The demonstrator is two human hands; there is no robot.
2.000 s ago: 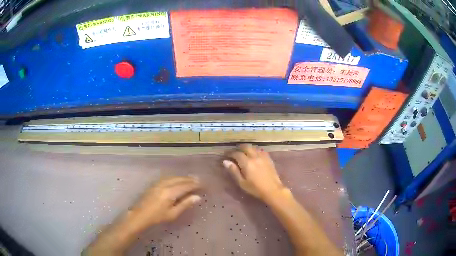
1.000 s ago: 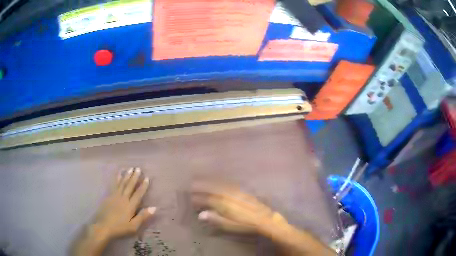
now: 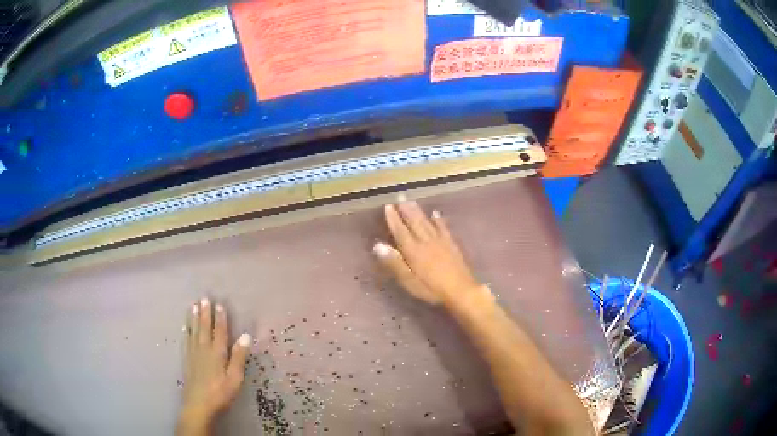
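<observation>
Punch waste [image 3: 273, 409], tiny dark specks, lies scattered on the reddish-brown cutting pad [image 3: 298, 298], densest between my hands near the bottom. My left hand [image 3: 209, 362] lies flat on the pad left of the specks, fingers pointing away. My right hand [image 3: 426, 255] rests on the pad further forward and right, fingers spread, fingertips near the beige sheet's front edge. Both hands are bare and hold nothing. The cutting die [image 3: 311, 189], a long yellow-tan board with a pale channel, lies across the back of the pad on the beige sheet.
The blue press head [image 3: 341, 111] with a red button [image 3: 179, 106] and paper notices spans behind the die. A blue waste bin [image 3: 673, 341] full of offcuts stands at the right below the pad's edge. A grey control panel [image 3: 673, 94] stands at the back right.
My right hand has moved forward and right, toward the die. My left hand stays flat on the pad. The specks show spread wider over the pad. The view has shifted.
</observation>
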